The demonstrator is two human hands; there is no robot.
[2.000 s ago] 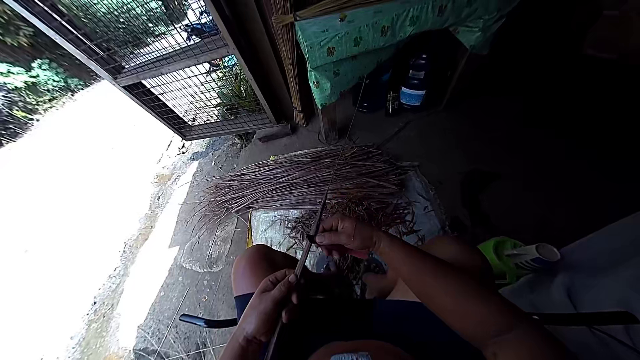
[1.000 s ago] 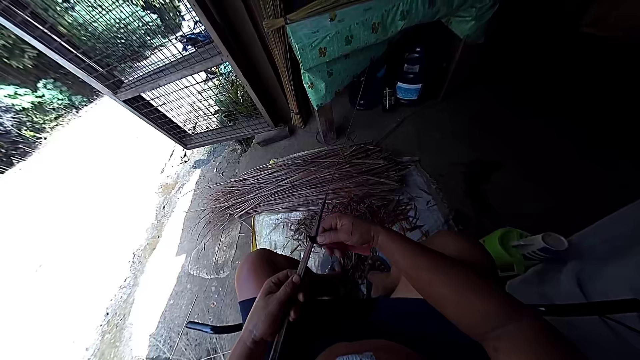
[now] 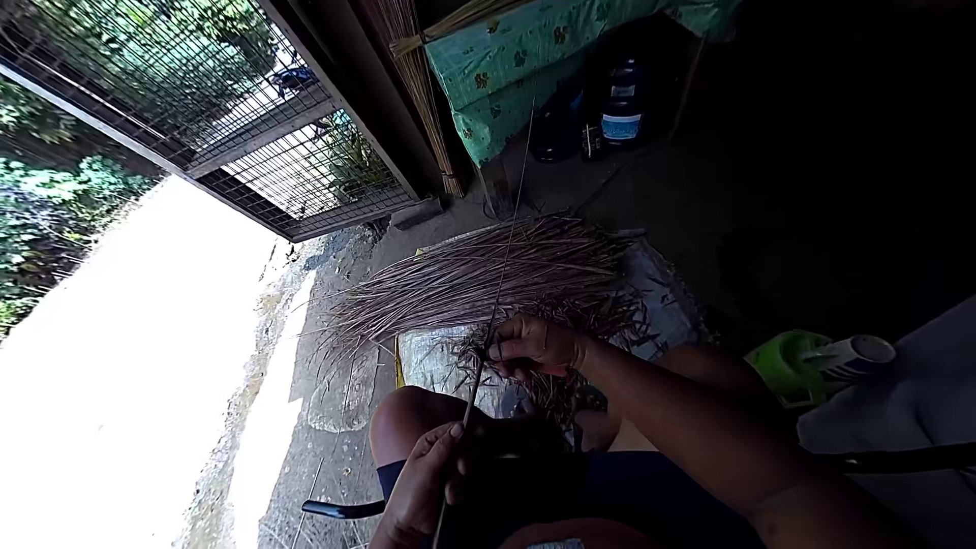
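Note:
A long thin plant rib (image 3: 473,393) runs up between my knees, its fine tip reaching toward the green cloth. My left hand (image 3: 427,480) is closed around its lower part. Farther up, my right hand (image 3: 534,347) pinches the rib between thumb and fingers; something red shows under that hand, too dark to name. Beyond my hands a heap of similar ribs (image 3: 488,274) lies on a pale sack (image 3: 435,362). Short dark scraps (image 3: 587,313) are scattered by the heap and below my right hand.
A wire mesh door (image 3: 267,145) stands at the upper left. Tied stick bundles (image 3: 427,99) lean by a table with a green patterned cloth (image 3: 496,91). Large blue bottles (image 3: 621,114) stand beneath it. A green container (image 3: 789,366) and a cup (image 3: 869,351) are at the right.

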